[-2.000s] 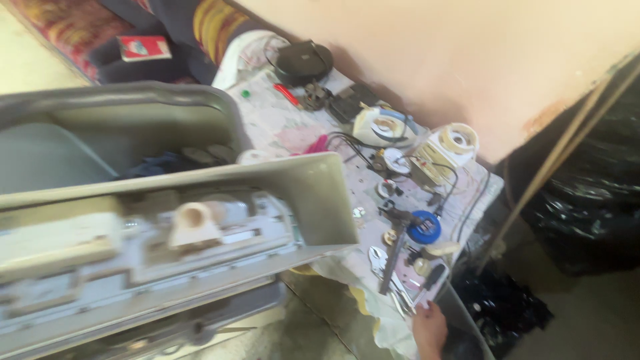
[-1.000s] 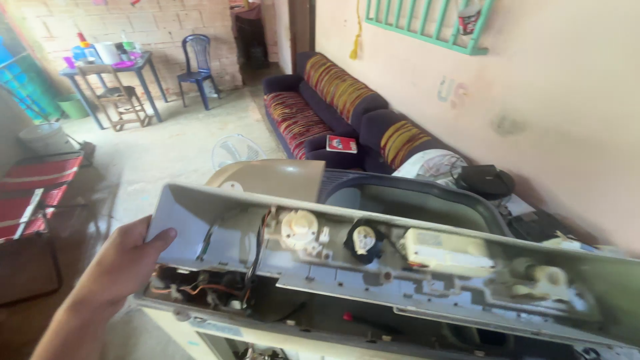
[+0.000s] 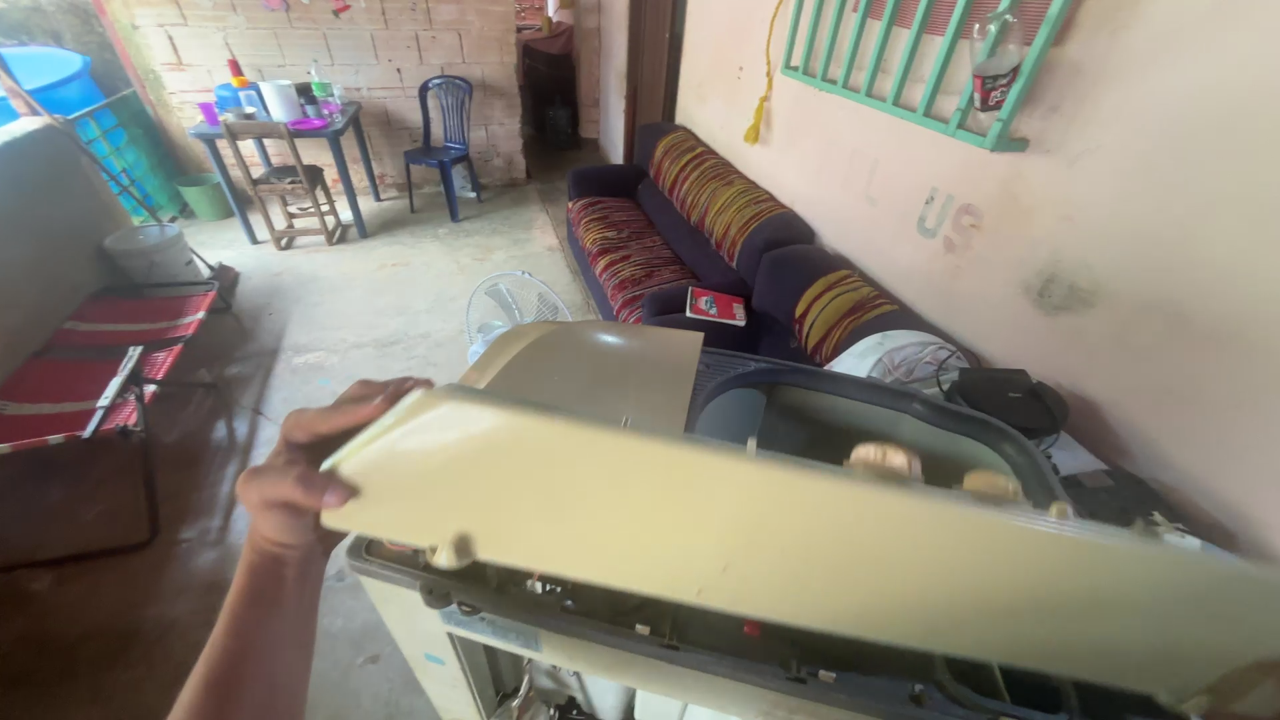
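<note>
My left hand grips the left end of a long cream plastic control panel housing, which is tilted with its plain outer face toward me. At the far right bottom corner, my right hand is only partly visible at the panel's other end; its grip is hard to make out. Below the panel stands the open top of a washing machine body, with wires and small parts inside. Behind the panel is a tub opening with a dark rim, and cream knobs show above the panel's edge.
A beige lid and a white fan are beyond the machine. A striped sofa runs along the right wall. A red folding lounger stands at left; a black round object lies at right.
The panel has turned over from showing its inner parts to showing its plain outer face. My right hand was over the small parts on the side table two seconds ago. The view has swung widely.
</note>
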